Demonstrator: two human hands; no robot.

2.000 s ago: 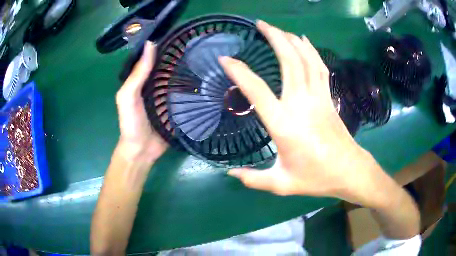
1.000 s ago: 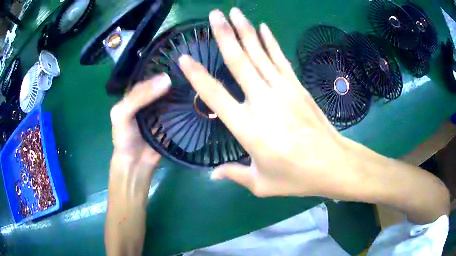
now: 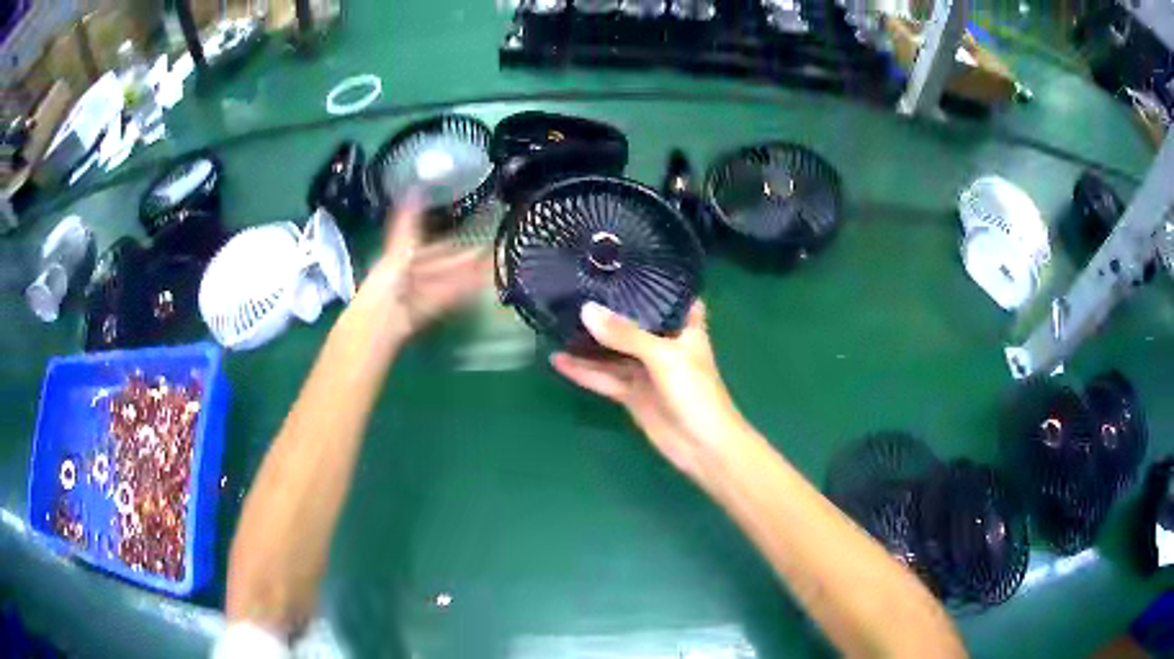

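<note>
A black fan body (image 3: 601, 251) with its round front grille on and a copper-coloured ring at its centre is held up off the bench at the middle. My right hand (image 3: 663, 380) grips its lower rim, thumb on the grille. My left hand (image 3: 431, 277) is off the fan, to its left, blurred, with fingers apart and nothing seen in it. It is just below an open black fan head (image 3: 434, 167) with pale blades. The held fan's base is not clearly seen.
A blue parts tray (image 3: 206, 476) of copper-coloured rings is at left, white fans (image 3: 258, 283) behind it. Another black fan (image 3: 773, 200) stands beyond my right hand. Loose front grilles (image 3: 985, 528) lie at lower right, near a slanted metal post (image 3: 1094, 303).
The fan has moved away from me, and my left hand has let go of it. My right hand has gone from lying over the grille to gripping the lower rim. The view takes in more bench.
</note>
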